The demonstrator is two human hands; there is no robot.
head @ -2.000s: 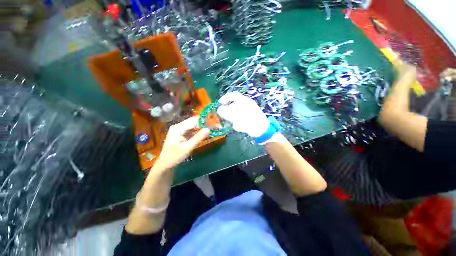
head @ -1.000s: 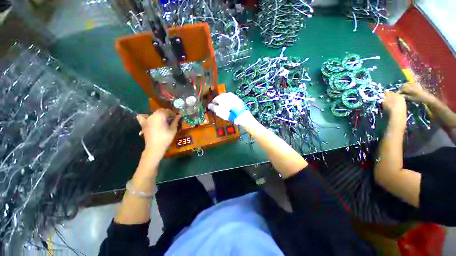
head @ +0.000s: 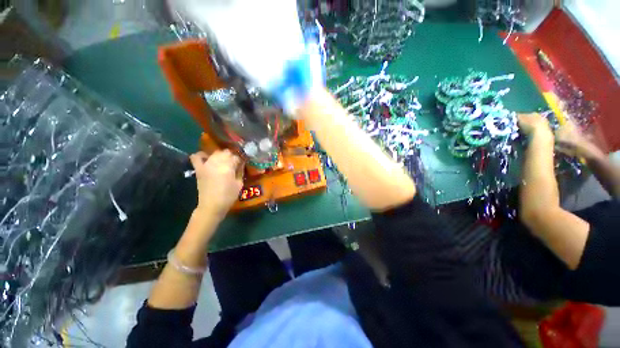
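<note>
The orange press fixture [head: 289, 178] stands on the green bench, its red display reading about 235. A green ring part [head: 266, 163] lies on the base under the two silvery-white press heads [head: 257, 147]. My bare left hand [head: 219, 178] is at the left edge of the ring, fingers bent; its fingertips are partly hidden by the press. My gloved right hand [head: 255, 41] is raised high over the upper part of the press, large and blurred. It covers the lever, so its grip cannot be seen.
Green ring parts [head: 469, 115] are piled at the right, with more wired parts [head: 387, 112] beside the press. A plastic-covered wire heap [head: 75, 177] fills the left. Another person's hands [head: 544, 132] are at the right, near a red surface [head: 584, 109]. Wire bundles stand behind.
The ring went from between both my hands into the press. My right hand has since risen from beside the press to above it. My left hand has stayed at the press's left side.
</note>
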